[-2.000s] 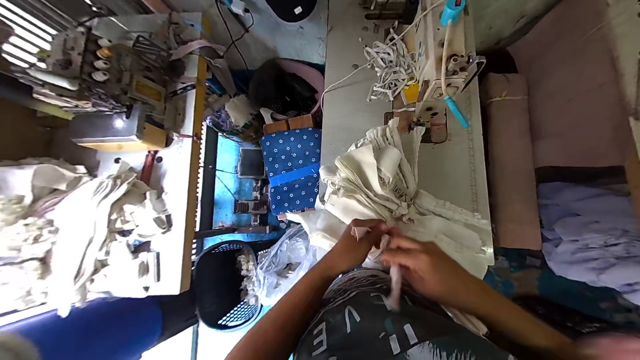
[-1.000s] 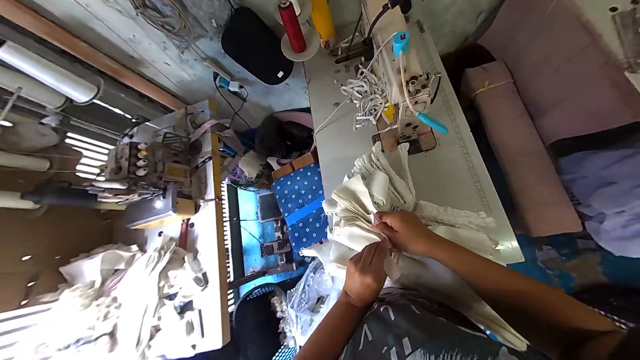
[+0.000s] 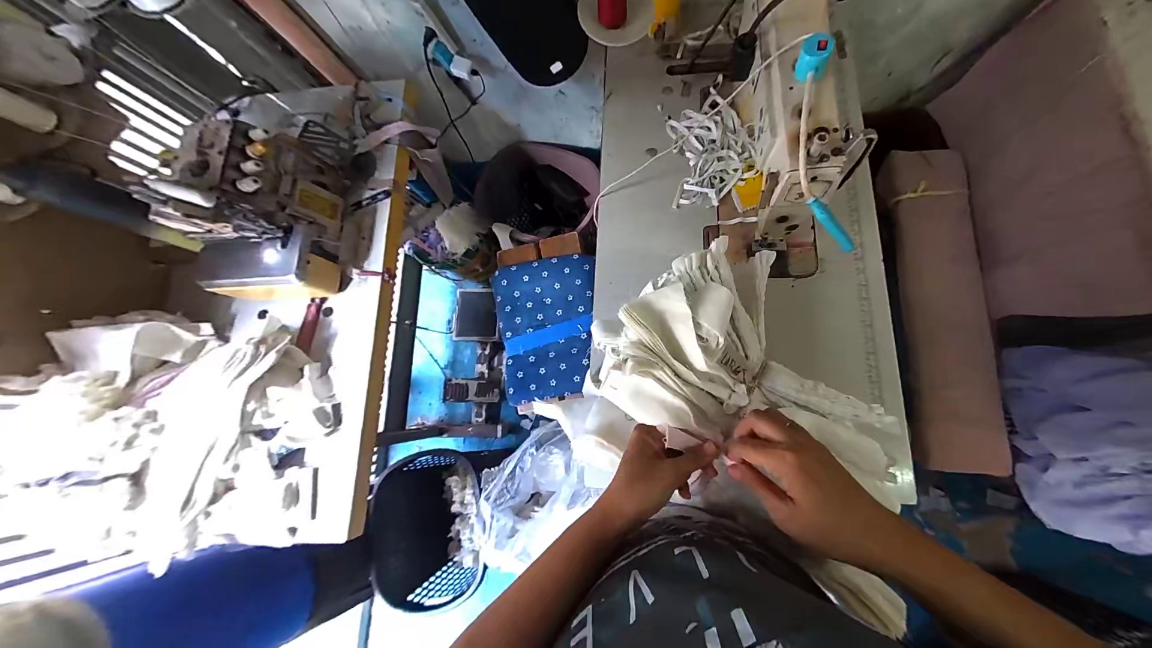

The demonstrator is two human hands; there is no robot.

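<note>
A bundle of white fabric pieces [image 3: 693, 333], gathered and tied near its middle, lies on the sewing table just beyond my hands. My left hand [image 3: 655, 472] pinches a small pale strip of cloth [image 3: 684, 439] between thumb and fingers. Close beside it, my right hand [image 3: 792, 472] has its fingertips bent together at the same strip, nearly touching the left ones. More white cloth hangs over the table edge under my right forearm. Beyond the bundle stands a sewing machine [image 3: 792, 162] with a turquoise tool [image 3: 830, 225] hanging from it.
White tape [image 3: 711, 148] lies tangled left of the machine. A second machine [image 3: 261, 180] and heaped white cloth [image 3: 198, 414] occupy the left table. A black basket [image 3: 423, 531], a plastic bag [image 3: 540, 495] and a blue patterned seat [image 3: 544, 328] are between the tables. Folded fabric [image 3: 945, 315] is at right.
Both hands stay at the near side of the bundle. My right hand, over the cloth one second ago, has come down beside the left, and the fingertips now meet at the strip.
</note>
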